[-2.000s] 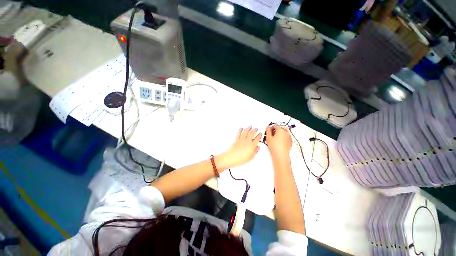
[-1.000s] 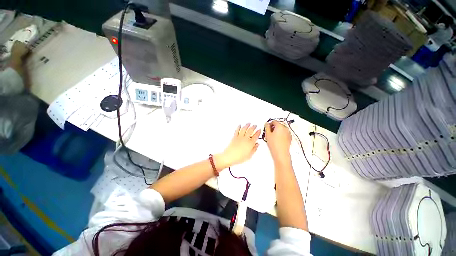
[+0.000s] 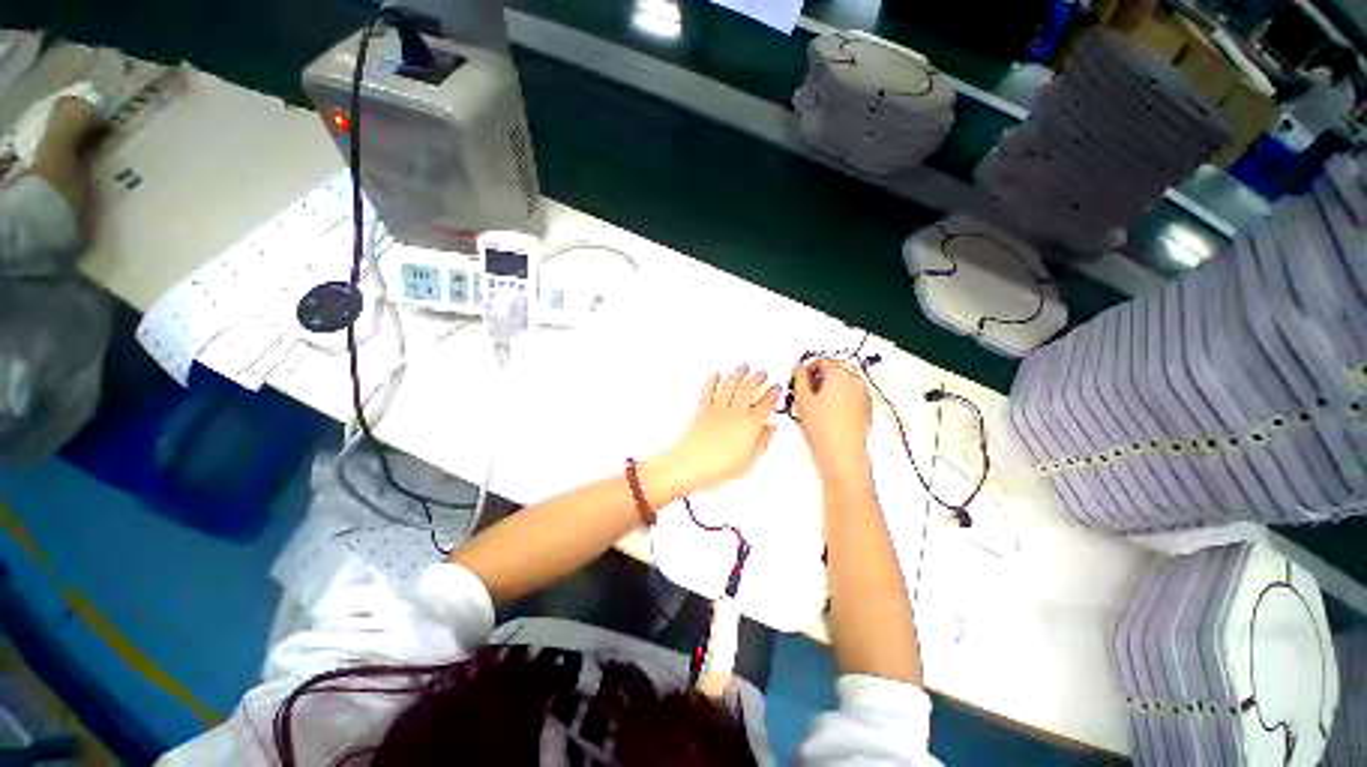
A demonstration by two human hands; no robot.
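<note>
A white panel [image 3: 757,543] lies on the white bench and blends into it; its outline is hard to see. My left hand [image 3: 726,433] lies flat on it with the fingers spread. My right hand [image 3: 834,408] is closed with the fingertips on a small dark connector [image 3: 793,399] at the panel's upper part, beside my left fingertips. A dark wire [image 3: 898,435] runs right from there. A loose wire [image 3: 984,450] curves beside it. A slim white and red test lead [image 3: 720,644] with a dark wire lies at the bench edge near my lap.
Tall panel stacks [image 3: 1184,427] stand at right, with more panels [image 3: 982,285] on the green conveyor [image 3: 675,165]. A grey box [image 3: 435,143] with a red light, power strip [image 3: 427,282], power meter [image 3: 507,267], black cord and round black disc [image 3: 329,307] are at left. Another person's arm [image 3: 53,165] shows far left.
The view has shifted slightly. Both my hands keep almost the same place and pose. The other person's hand at far left has moved a little.
</note>
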